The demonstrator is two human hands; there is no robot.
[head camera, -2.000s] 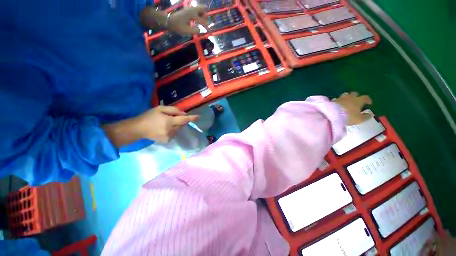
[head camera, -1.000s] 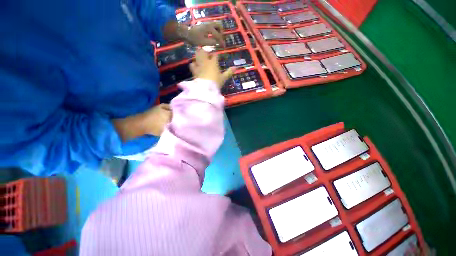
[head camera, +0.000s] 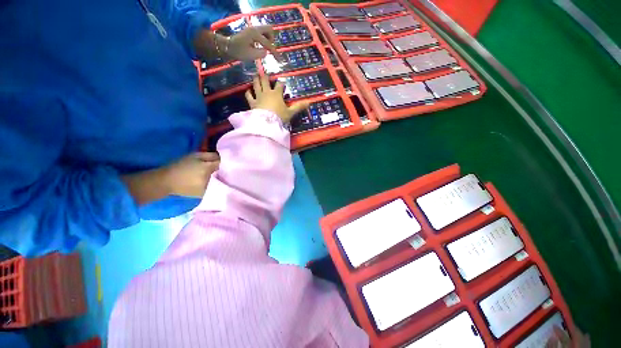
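A red-orange foam tray [head camera: 412,272] lies in front of me with phones in two columns. Phones in the near column show plain white screens, such as this phone [head camera: 378,232]. Phones in the far column show white screens with faint text lines [head camera: 483,248]. My left hand [head camera: 271,102], in a pink striped sleeve, reaches across to another tray [head camera: 320,138], fingers spread over phones with dark and icon screens. Whether its fingertips touch is unclear. My right hand [head camera: 564,338] is mostly cut off at the lower right, by the lowest visible phone.
A worker in a blue smock [head camera: 102,115] stands at the left, one hand [head camera: 246,43] over the same phones. Another tray of pale-faced phones [head camera: 422,109] lies beyond. A metal rail [head camera: 521,88] edges the green bench. Stacked red trays [head camera: 54,289] stand at lower left.
My left hand has moved from the far corner of my tray to the neighbouring tray, shifting slightly since one second ago. My view has shifted. Text lines now show on the third far-column phone, which looked plain grey.
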